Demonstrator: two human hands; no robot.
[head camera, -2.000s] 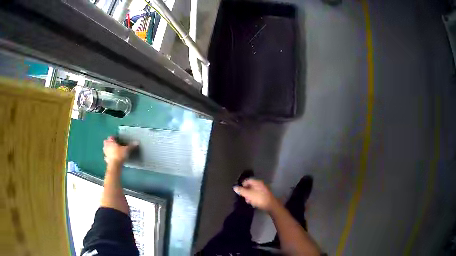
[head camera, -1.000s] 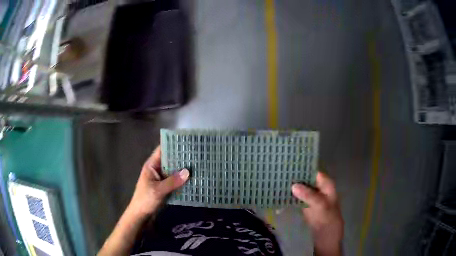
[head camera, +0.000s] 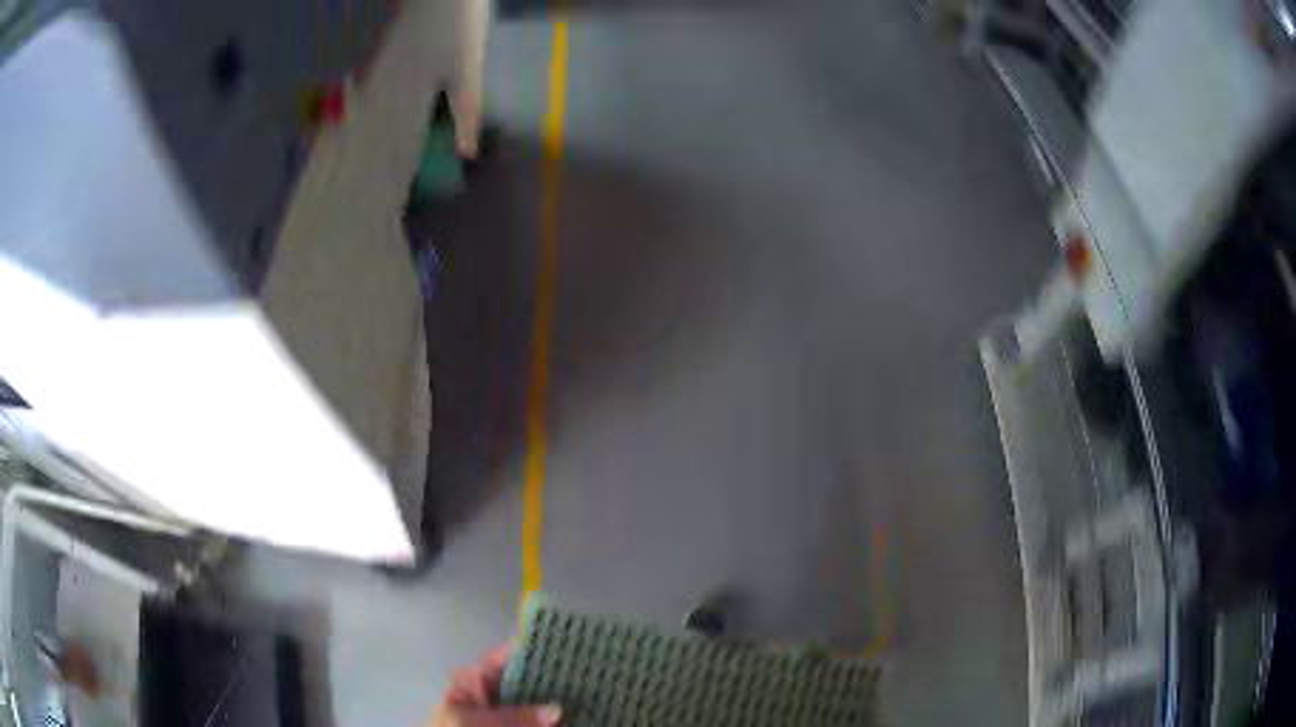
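Observation:
A pale green circuit-board panel (head camera: 682, 679) with rows of small dark slots is at the bottom of the view, cut off by the lower edge. My left hand (head camera: 490, 696) holds its left end, with the thumb on the top face. Only part of this hand shows. My right hand is not in view. The panel is over the floor, tilted slightly down to the right.
A large white and beige machine housing (head camera: 199, 412) stands at the left. Grey machines (head camera: 1080, 568) line the right side. A yellow lane line (head camera: 540, 341) runs along the grey floor. A dark bin (head camera: 213, 660) is at the lower left. The picture is blurred.
The hands took up the panel between the first two frames. The view has since moved from the bench to an aisle between machines. The panel is lower in view and my right hand has left the picture.

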